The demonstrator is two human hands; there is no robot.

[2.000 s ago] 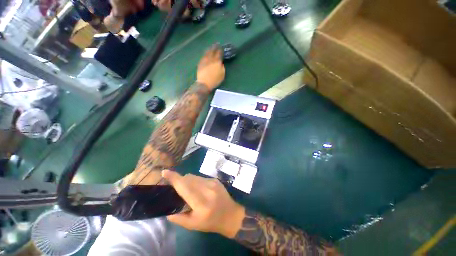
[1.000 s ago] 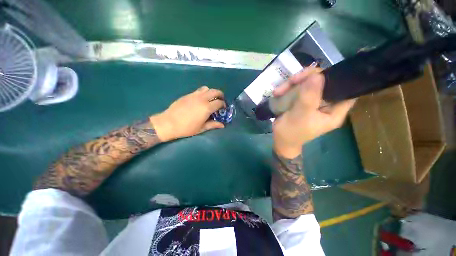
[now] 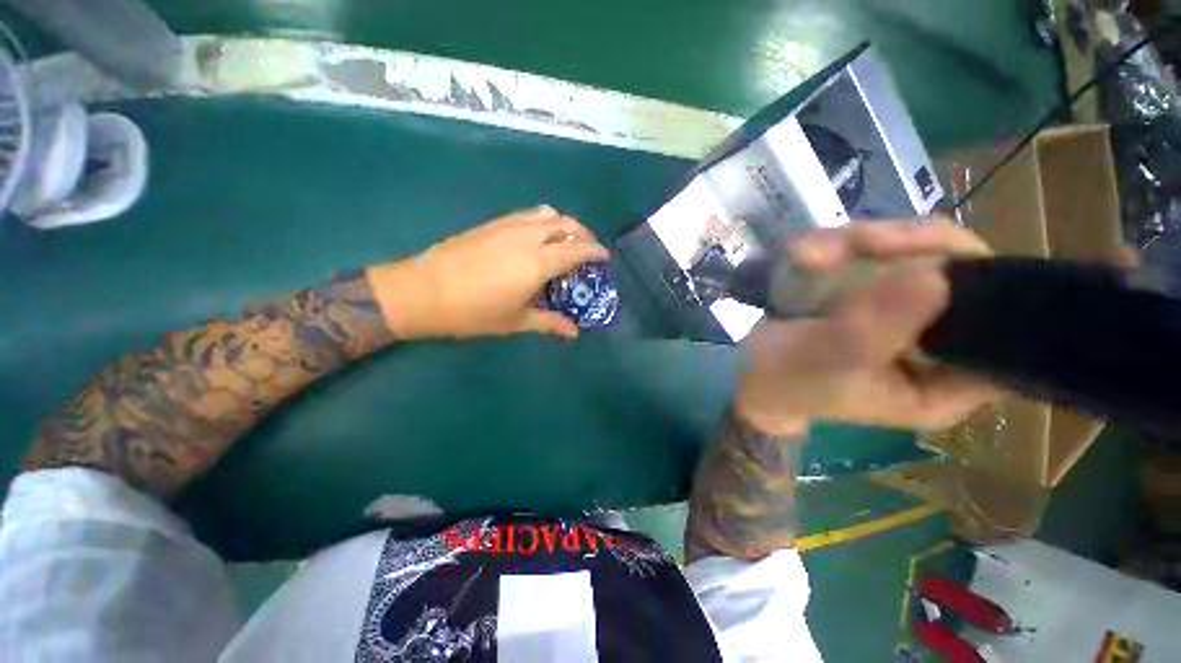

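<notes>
A small round unit (image 3: pixel 585 295) with a dark, blue-and-white patterned face lies on the green bench. My left hand (image 3: pixel 499 275) holds it at its left side between thumb and fingers. My right hand (image 3: pixel 861 324) grips the electric screwdriver (image 3: pixel 1049 317) by its pale front part, with the thick black body pointing right. The driver's front end is at the outlet side of the white-grey screw feeder (image 3: pixel 793 175), which sits askew. The hand and driver are blurred, and I cannot make out the bit or a screw.
A scuffed pale rail (image 3: pixel 453 93) runs behind the work, with the green conveyor beyond. A white fan (image 3: pixel 91 162) stands at the left. An open cardboard carton (image 3: pixel 1049 246) is at the right. Red-handled objects (image 3: pixel 961 606) and a yellow floor line lie at the lower right.
The view has swung from the conveyor to the bench. My left hand has come back from the conveyor and now holds a round unit. The screwdriver has moved to the feeder and swung to point right.
</notes>
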